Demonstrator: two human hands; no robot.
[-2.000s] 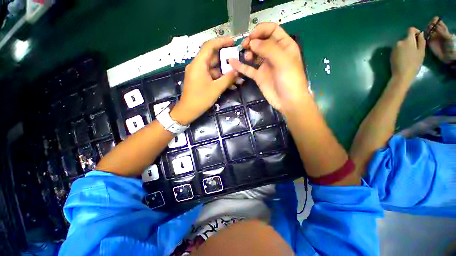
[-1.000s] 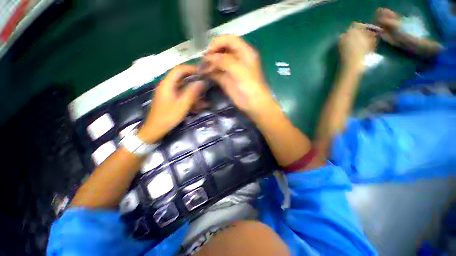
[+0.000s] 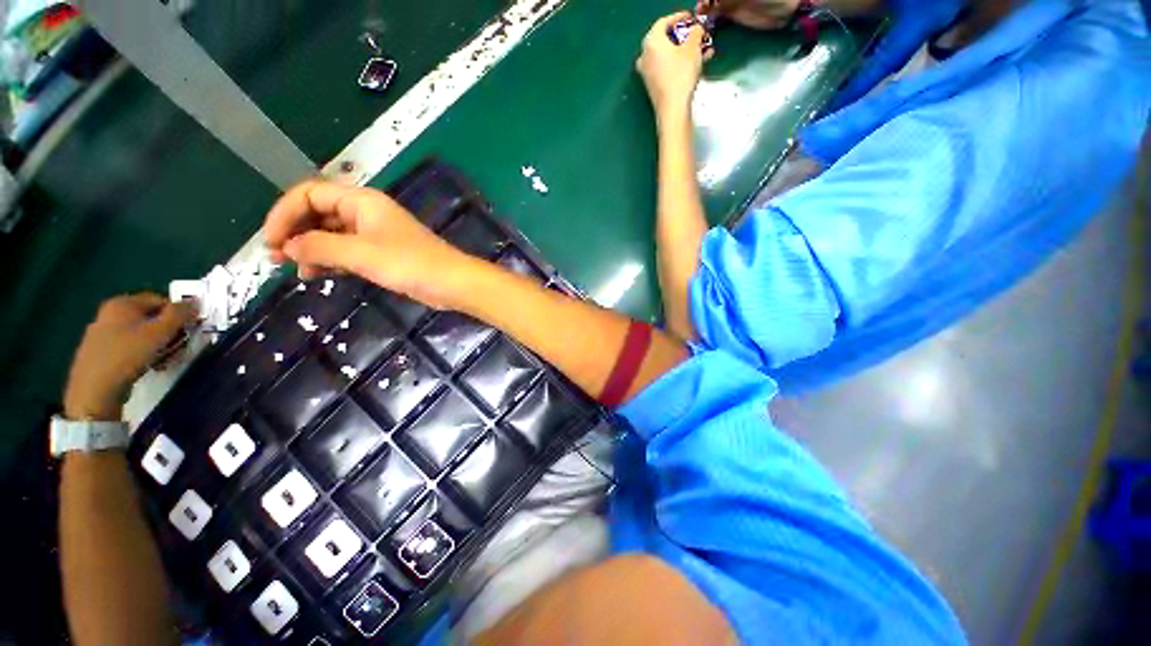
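My left hand point(image 3: 120, 353) is at the left, fingers bent around a square unit point(image 3: 186, 290) that shows only partly, its white side by the fingertips. A pile of small white parts point(image 3: 231, 293) lies beside it on the white ledge. My right hand point(image 3: 366, 240) is above the ledge just right of the pile, thumb and fingers close together; whether they hold a tiny part cannot be told. The black blister tray point(image 3: 436, 435) lies below, with several white square units point(image 3: 290, 499) and black-faced housings point(image 3: 427, 548) in its near pockets. Loose white bits point(image 3: 307, 323) are scattered over it.
A metal post point(image 3: 202, 95) rises from the white ledge point(image 3: 436, 95). A black housing point(image 3: 376, 73) lies on the green surface beyond it. Small white bits point(image 3: 535, 179) lie on the green at right. Another worker's arm point(image 3: 678, 189) and blue sleeve are at the upper right.
The view has swung right and tilted. My hands were together at a square unit; they have moved apart, the left by the pile's left side, the right on its other side. The pile is now uncovered.
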